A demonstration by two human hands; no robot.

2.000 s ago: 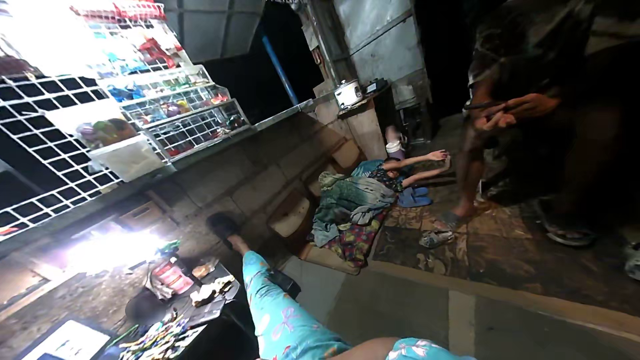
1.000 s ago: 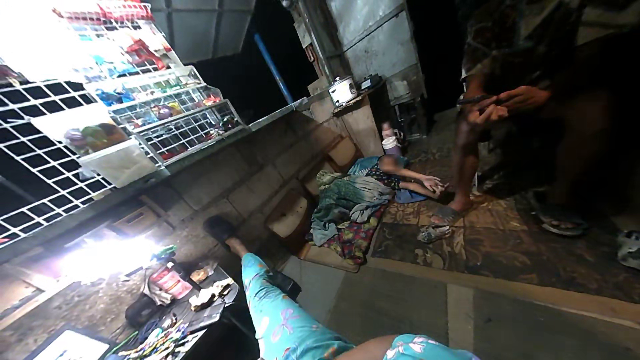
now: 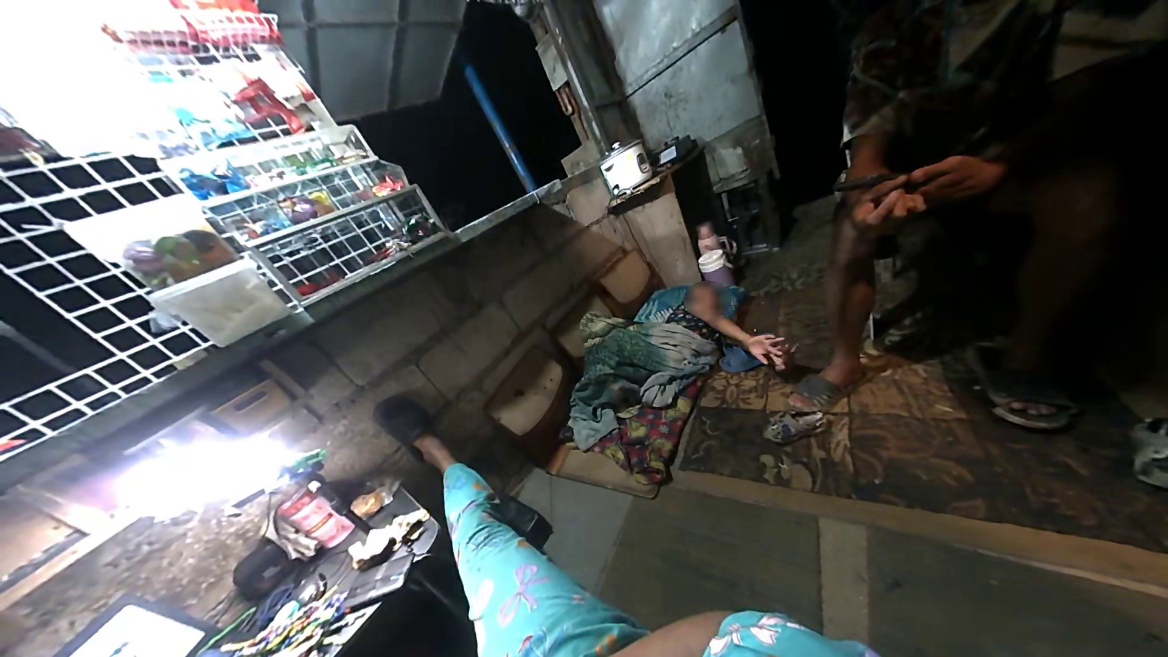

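Observation:
Neither of my hands is in the head view. My leg in turquoise patterned trousers stretches from the bottom edge, with a dark slipper on the foot near the block wall. Left of the leg, a low table holds a tangle of colourful cords, a jar with a pink label and a tablet or screen. Beyond my foot a person lies under a green blanket, one arm stretched out.
Another person sits at the right with a dark flat object in the hands. Wire racks of small packets hang at the left. A rice cooker stands on a ledge. Slippers lie on the patterned floor mat. A bright lamp glares by the wall.
The lying person's arms, stretched toward the right two seconds ago, have shifted lower, and the hand is now spread near the seated person's foot. My leg has hardly moved.

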